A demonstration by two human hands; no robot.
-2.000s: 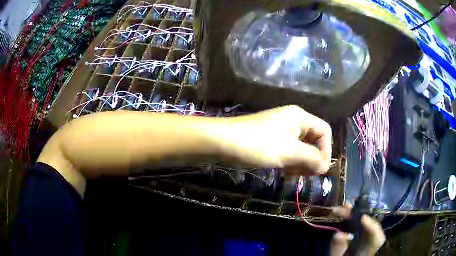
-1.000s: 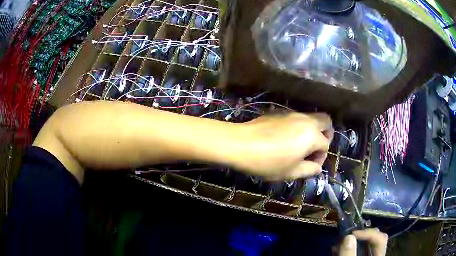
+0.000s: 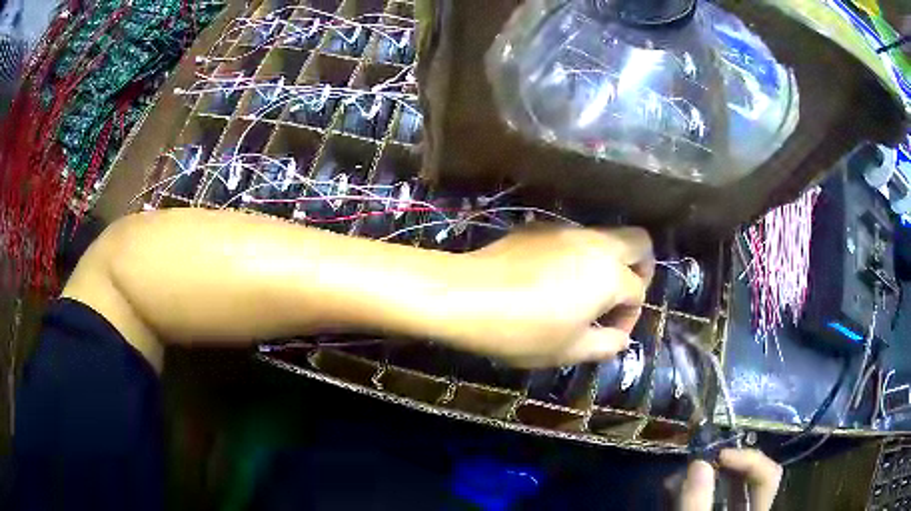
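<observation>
A brown divided carton [image 3: 335, 135] holds small round dark speakers with silver patches, thin white and red leads draped over them. My left hand [image 3: 589, 294] reaches across the front rows, fingers curled and pinched just above a speaker [image 3: 631, 367] near the front right corner. Whether a lead is between the fingertips cannot be told. My right hand [image 3: 731, 481], cut off by the bottom edge, grips the dark soldering iron [image 3: 711, 435]. The iron's tip is blurred near the corner cells. My left forearm hides part of the tray.
A cardboard hood [image 3: 559, 185] with a clear plastic bowl [image 3: 649, 95] hangs over the tray's right part. Red-and-white wires [image 3: 784, 259] and a black box [image 3: 849, 269] with a blue light lie at right. Green pieces with red wires [image 3: 95, 110] lie at upper left.
My left hand has shifted slightly left from the first frame. The iron rose toward the corner speakers and is now blurred. The red lead near my right hand no longer shows. The view shifted.
</observation>
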